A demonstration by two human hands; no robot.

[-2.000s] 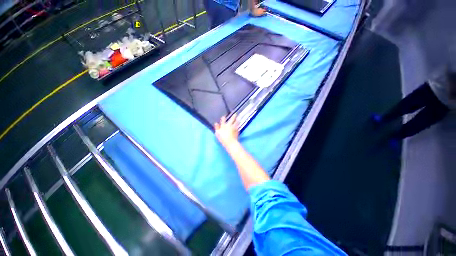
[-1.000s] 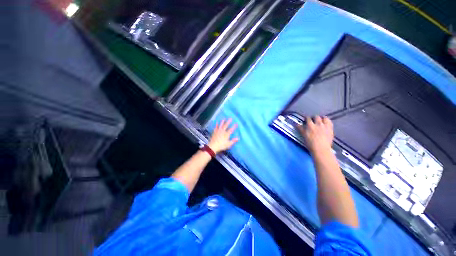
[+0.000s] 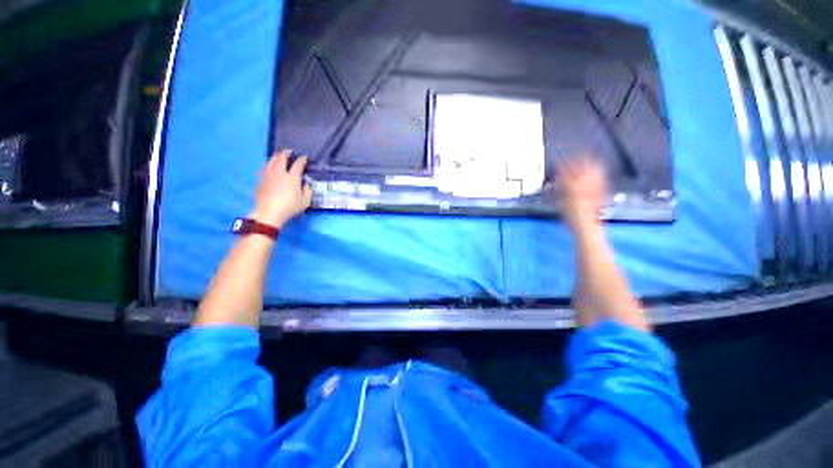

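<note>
A large black LCD module (image 3: pixel 384 119) lies back side up on a blue padded mat (image 3: pixel 411 260). Its bright silver mounting plate (image 3: pixel 489 142) sits near the middle, and a silver-grey rail (image 3: pixel 374 196) runs along its near edge. My left hand (image 3: pixel 283 190) rests on the module's near left corner, fingers on the edge; whether it grips cannot be told. My right hand (image 3: pixel 582 187) is blurred and lies over the near edge, right of the silver plate. Its fingers are too blurred to tell if they hold anything.
A metal conveyor edge (image 3: pixel 393 318) runs between me and the mat. Bare silver rollers (image 3: pixel 785 137) are at the right. Another dark module (image 3: pixel 64 137) lies on a green surface (image 3: pixel 64 265) at the left.
The view has turned square to the module. My left hand has moved from the bare mat to the module's left corner. My right hand has moved from the left end to right of the silver plate.
</note>
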